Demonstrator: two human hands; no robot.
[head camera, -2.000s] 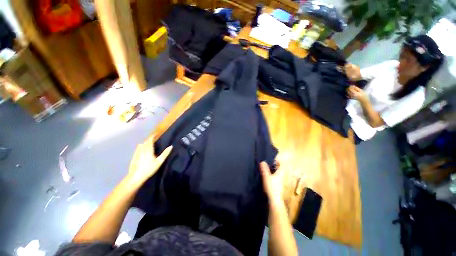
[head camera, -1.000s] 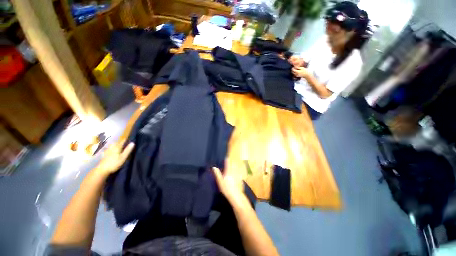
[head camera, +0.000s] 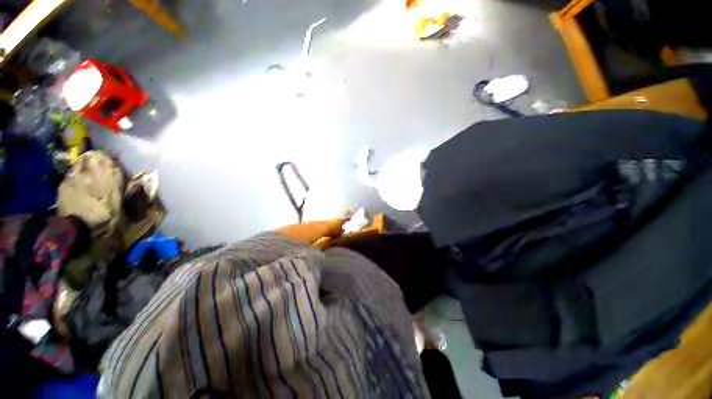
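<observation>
The dark garment (head camera: 546, 234) lies over the table (head camera: 663, 97) at the right, with a patch of pale marks on its upper right part. My striped clothing (head camera: 242, 312) fills the lower middle. An orange-tan shape (head camera: 308, 230) shows past its upper edge, beside a small white scrap (head camera: 356, 221). It is partly hidden and blurred, and I cannot tell whether it is my left hand or what it holds. My right hand is not in view.
A red container (head camera: 113, 97) stands on the floor at the upper left. Piled cloth and bags (head camera: 90, 187) lie along the left edge. A white lump (head camera: 402, 179), a thin dark loop (head camera: 293, 187) and white scraps lie on the grey floor (head camera: 234, 175).
The view has swung left and down to the floor. The garment now shows at the right, without my hands visible on it. The other person and the phone have left the view.
</observation>
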